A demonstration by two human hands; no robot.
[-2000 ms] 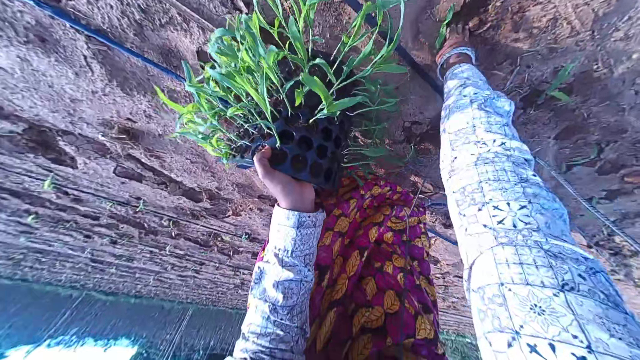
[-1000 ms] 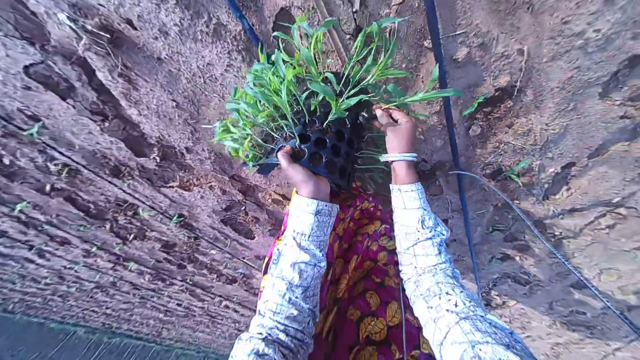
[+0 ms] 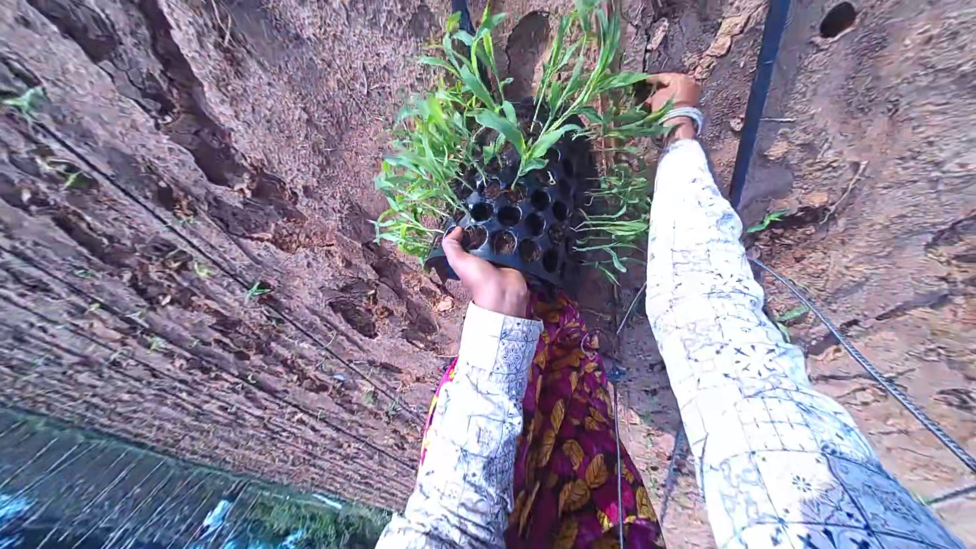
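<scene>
My left hand [image 3: 492, 278] grips the near edge of a black plastic seedling tray [image 3: 509, 216], its thumb on top by the front cells. Several front cells show no plant, while leafy green seedlings [image 3: 496, 114] rise from the far and left parts. Beyond the tray's right side is my right hand [image 3: 675, 93], a pale bangle at its wrist. Its fingers are bent and partly hidden by leaves, so whether they hold a plant cannot be told.
Brown soil [image 3: 320, 99] surrounds the tray. A dark drip line [image 3: 755, 99] runs along the right, near a round hole [image 3: 838, 20]. A thin rope [image 3: 869, 366] crosses lower right. A small seedling [image 3: 258, 290] stands on the left. Patterned magenta cloth [image 3: 572, 427] lies below the tray.
My right hand has moved from the seedlings over the tray to a spot farther out on the right. My left hand keeps its grip on the tray. The view has shifted.
</scene>
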